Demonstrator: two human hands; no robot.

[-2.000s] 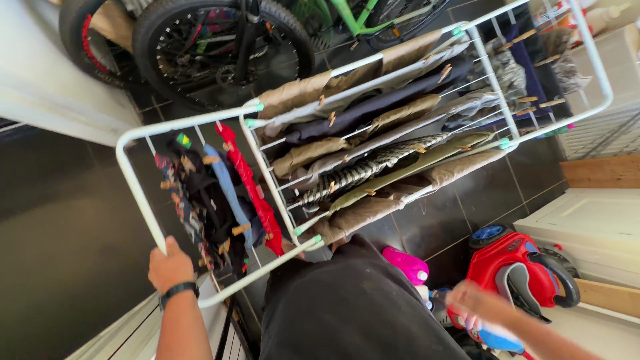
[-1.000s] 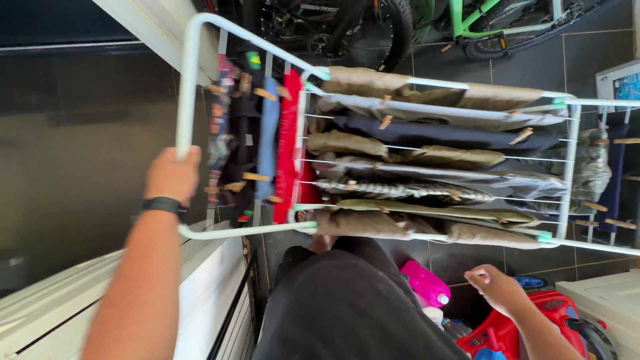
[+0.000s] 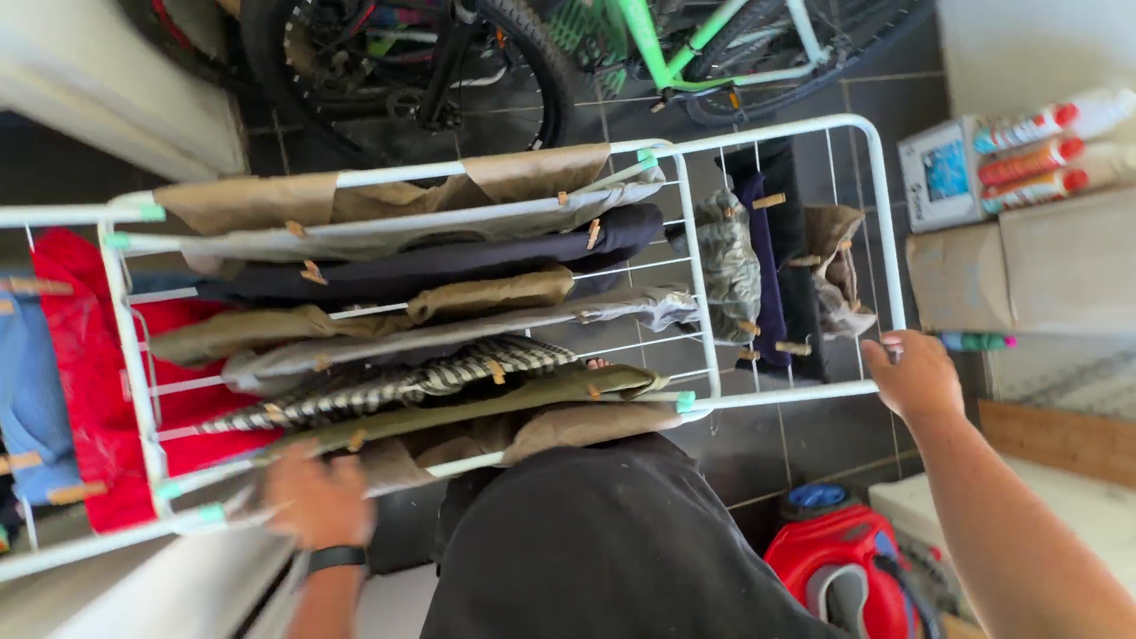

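A white folding clothes drying rack [image 3: 697,266] spans the view, hung with pegged clothes: khaki garments, a dark blue one, a black-and-white checked one [image 3: 426,382] and a red one [image 3: 71,355]. Wooden clothespins [image 3: 497,371] hold several. My left hand [image 3: 319,497], blurred and wearing a black wristband, is at the near rail beside the khaki cloth; its grip is unclear. My right hand [image 3: 919,377] has its fingers around the frame tube at the rack's near right corner. A camouflage-patterned garment [image 3: 729,257] hangs on the right wing.
Bicycles, one with a light green frame [image 3: 652,44], stand beyond the rack. Cardboard boxes [image 3: 1065,266] and red-capped bottles [image 3: 1034,164] are at the right. A red ride-on toy [image 3: 839,568] sits at lower right. A white wall edge [image 3: 133,89] is upper left.
My left hand has left the rack's left end frame and moved right along the near side. My right hand, free of the rack before, has taken hold of its right end. The view has shifted right.
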